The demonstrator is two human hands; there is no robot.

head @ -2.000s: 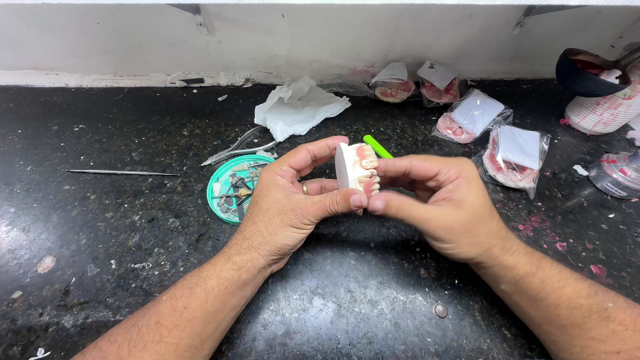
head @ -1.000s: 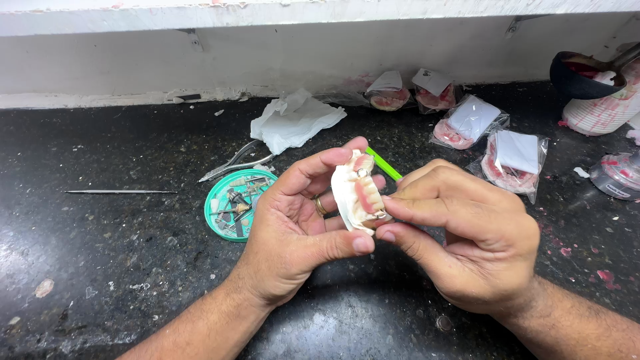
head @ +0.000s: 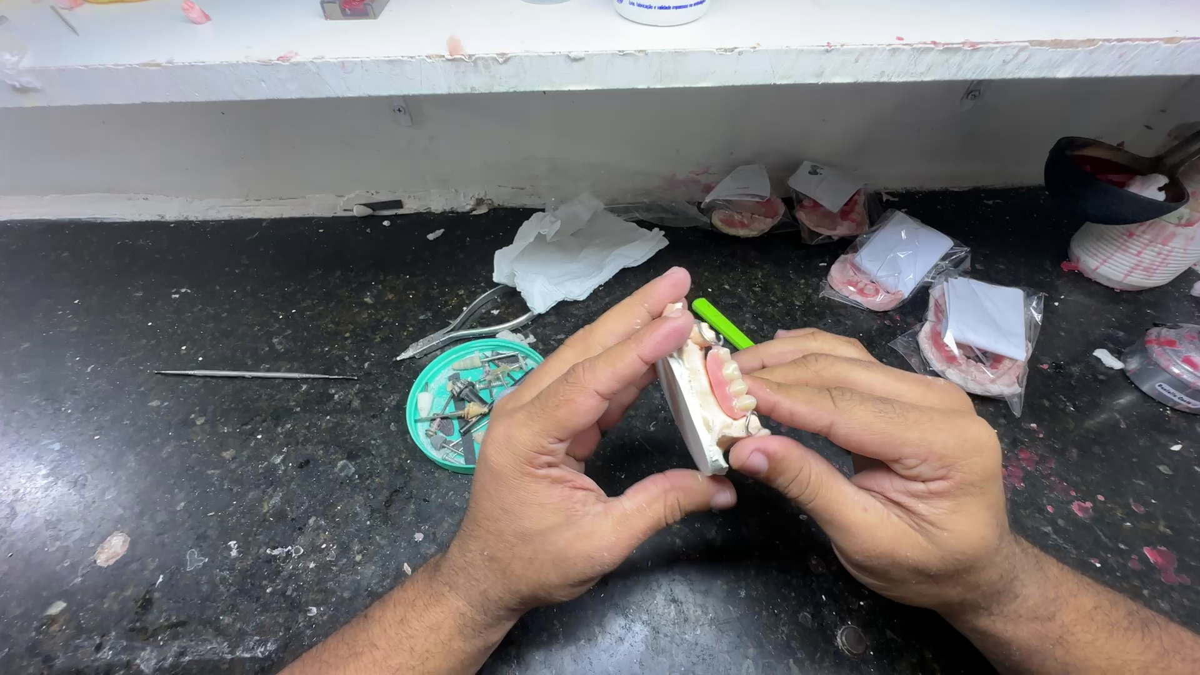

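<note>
My left hand [head: 572,450] holds a plaster dental model [head: 689,403] by its edges, with the thumb low and the fingers at the top. On the model sits a pink partial denture [head: 727,382] with several pale teeth and wire clasps. My right hand [head: 872,459] has its thumb and fingertips at the right side of the model and denture. Just behind the hands lies a bright green stick-like object [head: 722,323], partly hidden. Left of my left hand is a round green dish [head: 412,412] of small rotary burs and bits.
Metal pliers [head: 459,333] and crumpled white paper [head: 572,248] lie behind the dish. A thin metal dental instrument [head: 255,375] is at left. Bagged dental pieces [head: 975,342] with paper slips stand at back right, near a dark rubber bowl [head: 1078,202]. A white shelf [head: 562,70] crosses the back.
The model has been turned in my hands, so the denture's teeth now face right. My left fingers have straightened along its top. The view has tilted up, showing more of the shelf.
</note>
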